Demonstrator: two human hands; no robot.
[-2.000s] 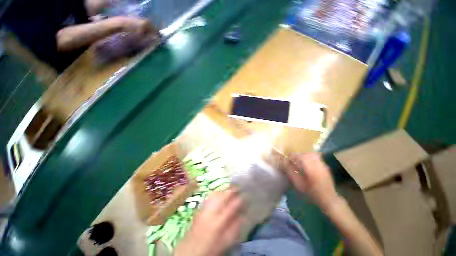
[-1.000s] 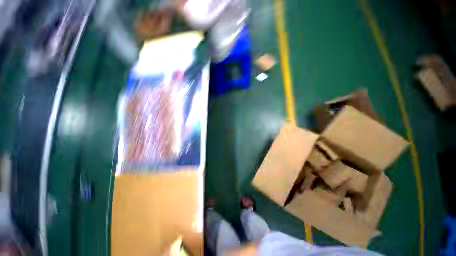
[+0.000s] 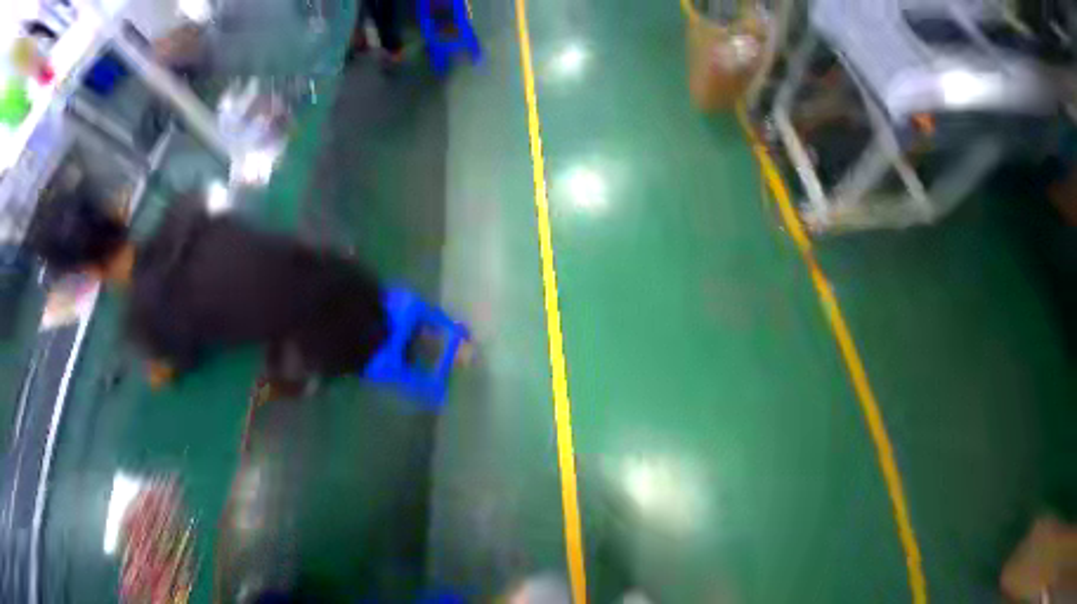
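Observation:
Neither of my hands is in view. The frame is blurred. Nearest in front of me is the green floor [image 3: 661, 354] with yellow lines. At the lower left, a heap of thin red parts [image 3: 160, 543] lies on the bench side, partly cut off by the bottom edge. Small pale shapes at the bottom edge are too blurred to name.
A person in dark clothes [image 3: 248, 295] sits at the left on a blue stool [image 3: 419, 348]. Another blue stool [image 3: 446, 33] stands at the top. A grey metal frame [image 3: 874, 118] and a brown carton [image 3: 720, 59] are at the upper right. Brown cardboard [image 3: 1045, 560] is at the lower right.
The view has swung from the bench to the right and up along the floor. The hands, tray, green cylinders and open carton have left the picture; a seated person and stools have come in.

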